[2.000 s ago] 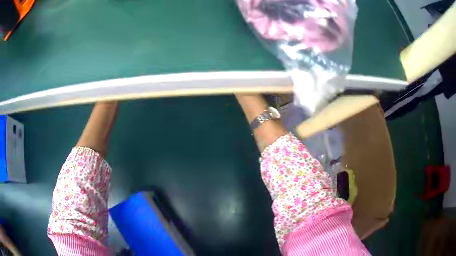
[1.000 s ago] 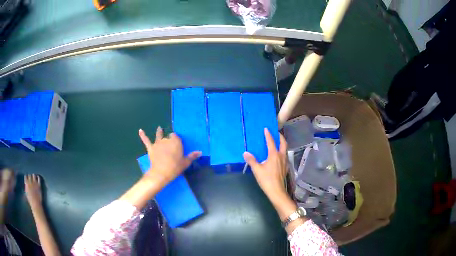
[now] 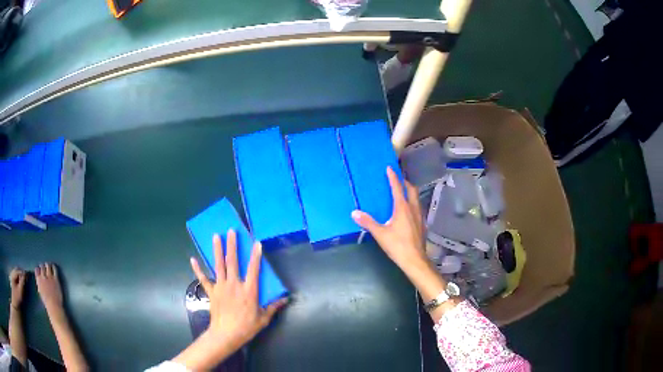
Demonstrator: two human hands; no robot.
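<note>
Three blue boxes stand side by side in a row on the green bench: left [image 3: 269, 185], middle [image 3: 320, 182] and right [image 3: 365, 156]. A fourth blue box [image 3: 212, 219] lies at a slant, its upper right side near the left box. My left hand [image 3: 236, 301] is spread over this fourth box, fingers on its top and thumb at its lower right corner. My right hand [image 3: 400, 229] spans the near end of the right box, thumb on its left and fingers at its right edge.
A dark rounded object [image 3: 195, 296] lies left of my left wrist. A brown carton [image 3: 541, 211] of plastic parts is to the right. A pale post [image 3: 420, 98] rises behind the row. More blue boxes [image 3: 54, 182] and another person's hands [image 3: 49, 287] are left.
The view has moved from over the shelf down to the bench. Since one second ago, my left hand has moved from beside the row onto the slanted box. My right hand stays at the right box.
</note>
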